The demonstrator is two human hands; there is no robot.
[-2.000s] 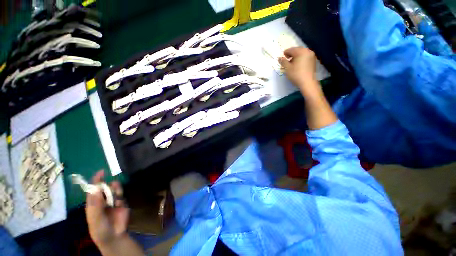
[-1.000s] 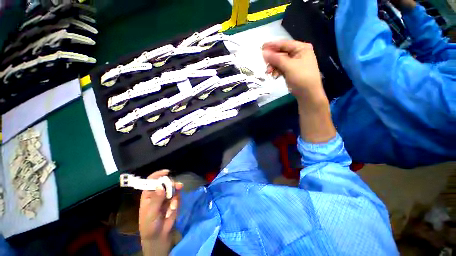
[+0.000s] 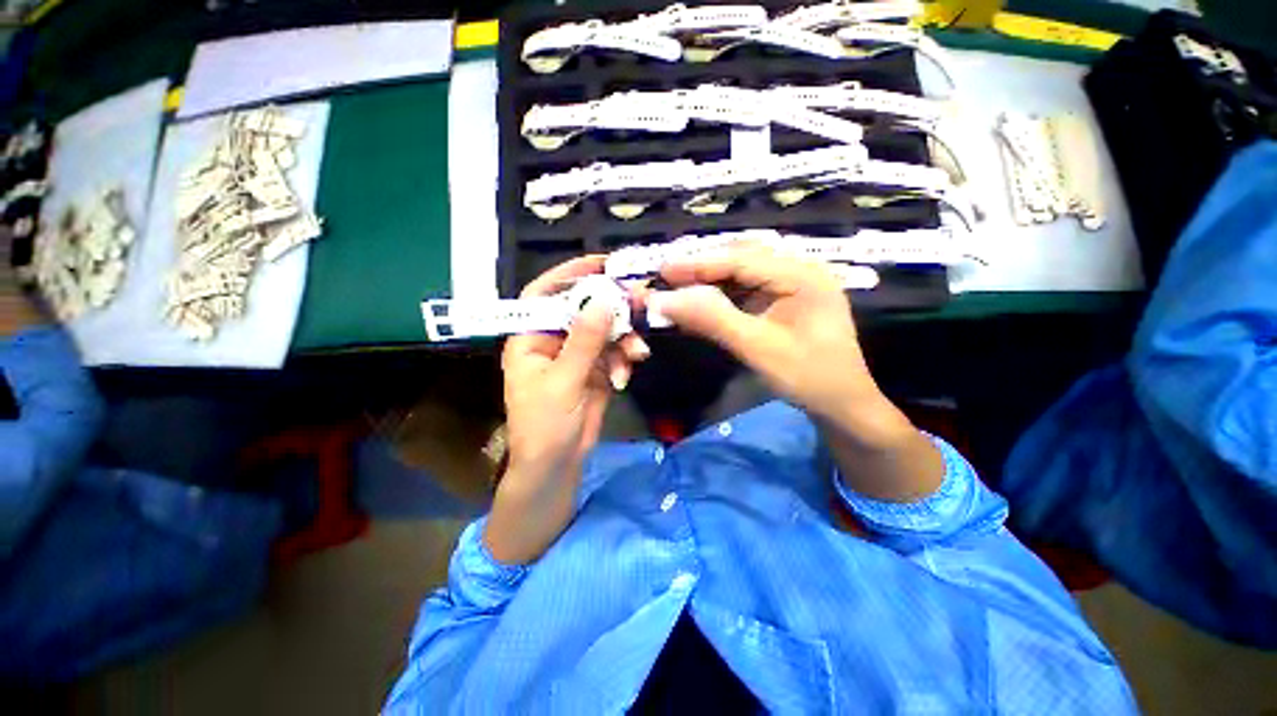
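My left hand (image 3: 567, 357) holds a round white watch head (image 3: 599, 304) between thumb and fingers, with its dark sensor circle showing. A short white strap half (image 3: 483, 318) with a square buckle sticks out from it to the left. My right hand (image 3: 763, 322) pinches the end of a white strap piece (image 3: 658, 308) close against the right side of the watch head. Most of that piece is hidden by my fingers, and I cannot tell if it is joined. Both hands are in front of the black foam tray's near edge.
The foam tray (image 3: 560, 235) bears rows of white-strapped watches. A stack of long straps (image 3: 1048, 168) lies on a white sheet at right. A pile of short straps (image 3: 241, 217) lies at left, with another pile (image 3: 87, 255) beyond it. Blue-sleeved people sit on both sides.
My right hand has come from the sheet at right to my left hand, now with a strap piece. The left hand has raised the watch head to meet it. The view has turned.
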